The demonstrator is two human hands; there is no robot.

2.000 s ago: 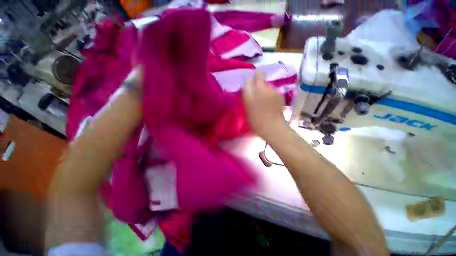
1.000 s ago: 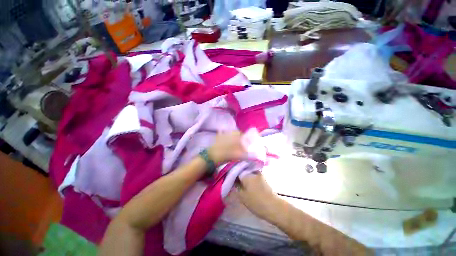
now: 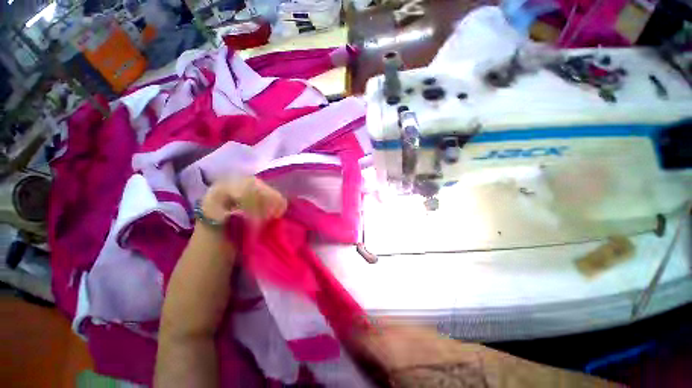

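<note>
The crumpled garment (image 3: 152, 273), hot pink with pale lilac areas, lies in a large heap left of the sewing machine (image 3: 516, 174). My left hand (image 3: 246, 198), with a band at the wrist, is closed on a bright pink part near the heap's middle. Motion blurs the cloth below it. A pink and lilac edge reaches the brightly lit needle area, where glare hides the presser foot. My right forearm (image 3: 448, 360) comes in from the lower right. My right hand is hidden or blurred at the cloth, so its grip cannot be told.
A tan sticker (image 3: 605, 256) lies on the white machine table (image 3: 485, 292). A small brown piece (image 3: 366, 253) is below the needle area. An orange bag (image 3: 114, 57) and a red item (image 3: 246, 34) are behind the heap. White cloth (image 3: 482, 38) lies behind the machine head.
Both hands have moved away from the needle area, the left one leftward and the right one down towards me. Bright pink cloth is now gathered below my left hand. The camera view has shifted too.
</note>
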